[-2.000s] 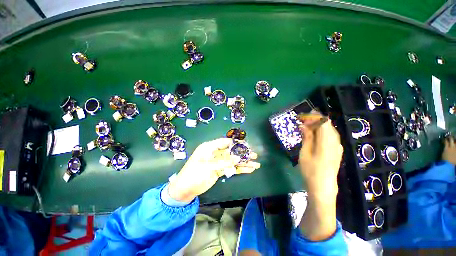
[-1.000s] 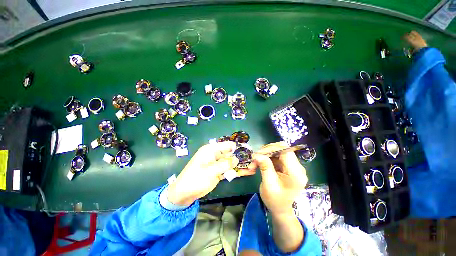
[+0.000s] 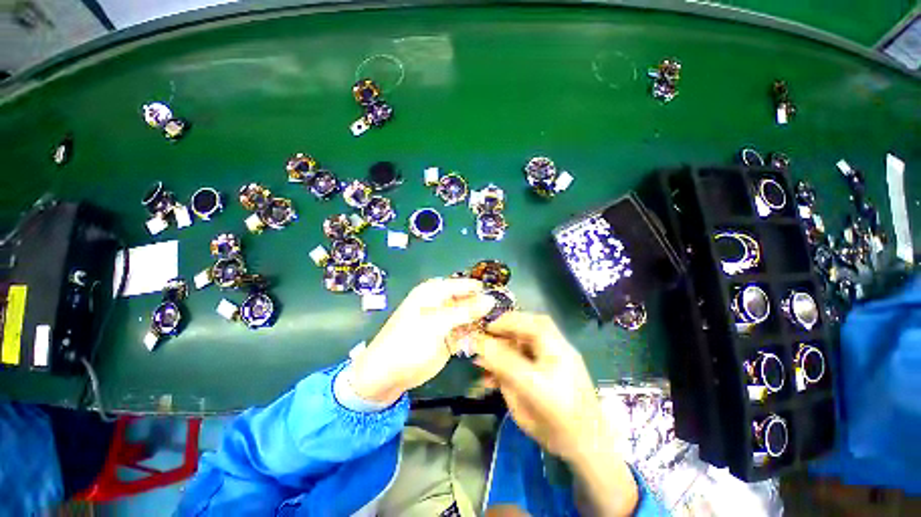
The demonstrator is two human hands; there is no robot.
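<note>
A small round watch housing assembly with dark and copper glints is in my left hand, held between thumb and fingers. A brown-gold disc shows just beyond it. My right hand is against the near right side of the unit, its fingers blurred and curled; whether it holds the tweezers cannot be told. The black parts box with small white bits lies tilted to the right. A round unit lies beside the box's near corner.
Many similar units lie on the green surface. A tall black compartment tray with ringed cases stands right. A black equipment box and paper slip are left. Crinkled plastic bags lie near my lap. A neighbour's blue sleeve is far right.
My right hand went from the parts box to the held unit, then shifted slightly nearer me, and the stick-like tool no longer shows clearly. The neighbour's arm reached in and drew back.
</note>
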